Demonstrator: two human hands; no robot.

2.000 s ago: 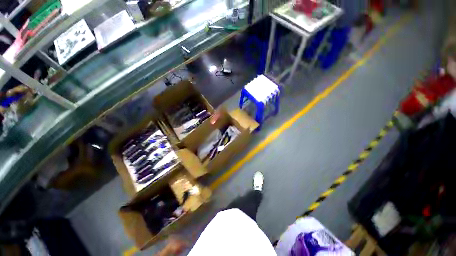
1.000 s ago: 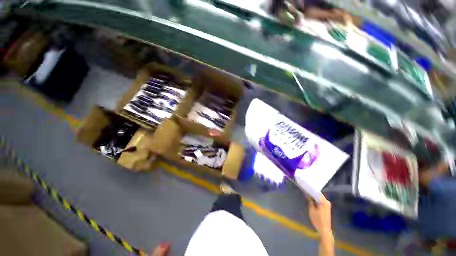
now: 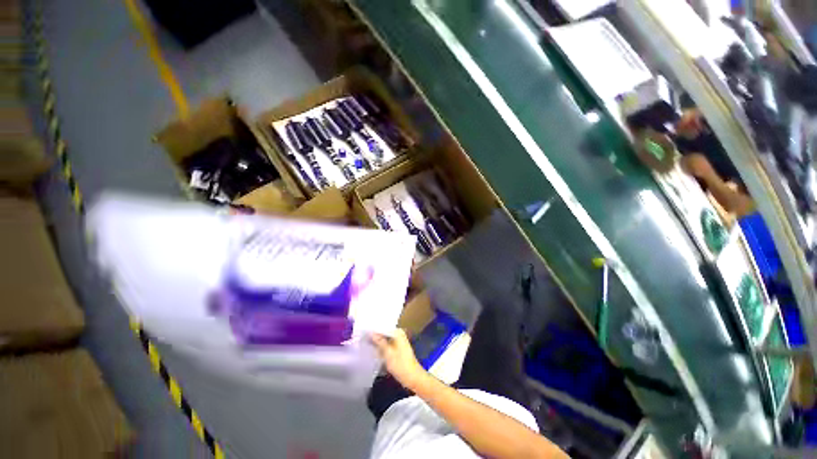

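Note:
A large white printed bag or sheet [image 3: 179,269] with purple print is held out at the left centre. It is blurred. My right hand [image 3: 394,354] grips its lower right corner, with the bare forearm reaching in from the bottom. My left hand is not in view; the sheet covers the area to the left.
Cartons stand on the floor: one with brushes in rows [image 3: 345,148], one with more brushes [image 3: 417,211], one with dark parts [image 3: 228,166]. The green conveyor [image 3: 573,134] curves along the right. A blue stool [image 3: 439,341] stands beside my legs. Another person's arm [image 3: 717,184] shows beyond the conveyor.
The view has turned, so the conveyor now runs down the right side. The printed sheet has moved to the left, over the aisle, still in my right hand. My left fingertips have left the picture.

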